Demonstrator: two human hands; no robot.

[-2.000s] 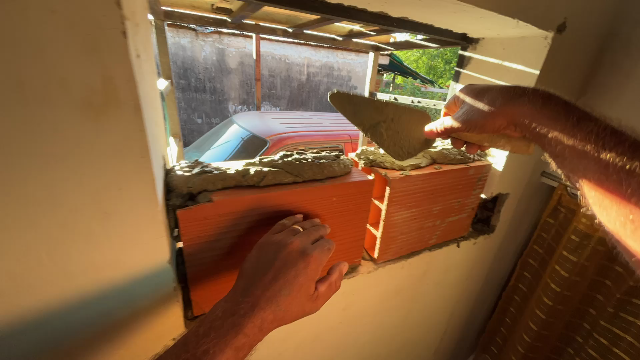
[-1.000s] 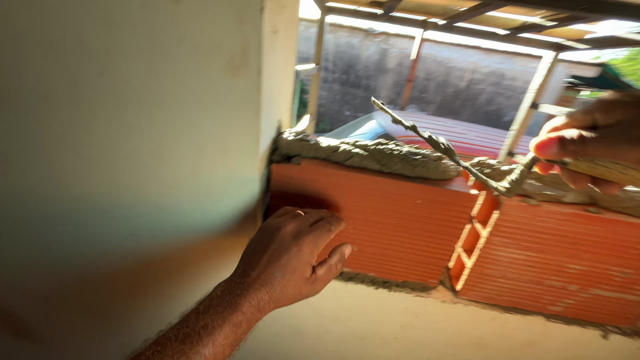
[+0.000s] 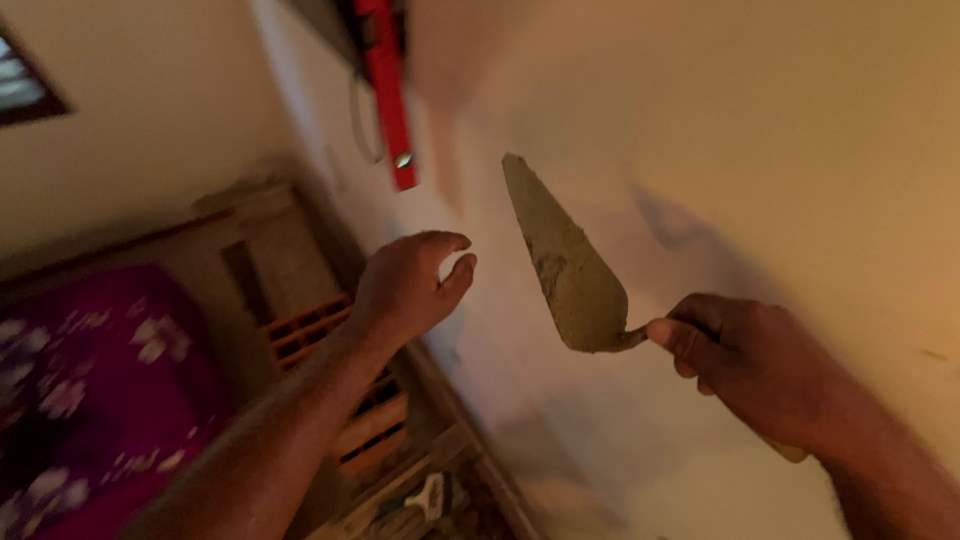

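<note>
My right hand (image 3: pixel 742 360) grips the handle of a pointed masonry trowel (image 3: pixel 577 277), whose blade is smeared with mortar and points up and to the left. My left hand (image 3: pixel 412 285) is empty, with thumb and fingers curved apart, left of the trowel and in front of the pale wall (image 3: pixel 787 187). Above it a red spirit level (image 3: pixel 390 97) is seen against the wall, its upper part cut off by the frame. Hollow clay bricks (image 3: pixel 375 431) lie on the floor below, partly hidden by my left forearm.
A purple flowered cloth (image 3: pixel 142 375) covers something at the lower left. Near the foot of the wall are wooden boards (image 3: pixel 375 499) and a brush-like tool (image 3: pixel 433 496), blurred. A small dark-framed window (image 3: pixel 22 82) shows at the upper left.
The view has swung far away from the window opening with its bricks and mortar. My left hand has come off the brick face; the trowel is still in my right hand.
</note>
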